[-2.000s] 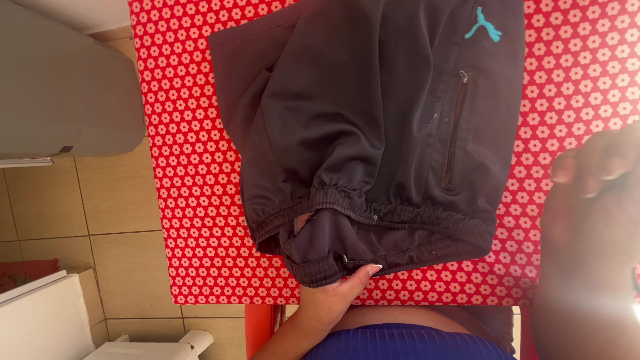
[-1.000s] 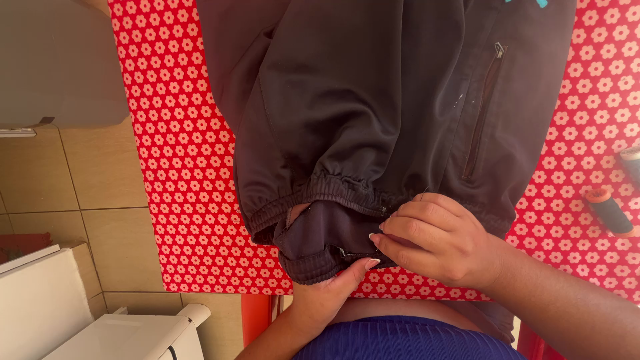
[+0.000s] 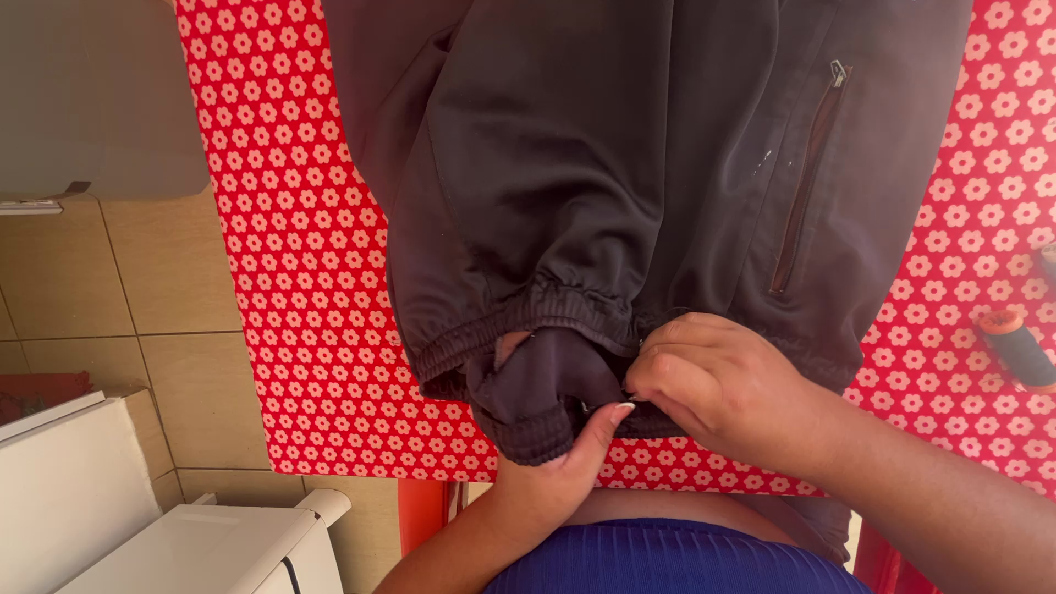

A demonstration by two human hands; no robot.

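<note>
Dark pants (image 3: 561, 165) with a gathered elastic waistband (image 3: 528, 318) lie across a red flowered tablecloth (image 3: 313, 363). A zipped pocket (image 3: 813, 181) runs down their right part. My left hand (image 3: 569, 462) grips the waistband's near edge, its thumb on top and its other fingers hidden under the cloth. My right hand (image 3: 718, 379) is closed at the waistband just right of that thumb, fingertips pinched together at the fabric. Whether a needle or thread is between them cannot be made out.
A spool of dark thread (image 3: 1019, 351) lies on the tablecloth at the right, with part of another object at the frame's edge. White furniture (image 3: 190, 549) stands at lower left on the tiled floor (image 3: 181, 264). A red chair (image 3: 421, 516) shows below the table.
My right hand came from the right side to the waistband beside my left thumb. My left hand keeps its hold on the edge. The view has moved closer to the waistband.
</note>
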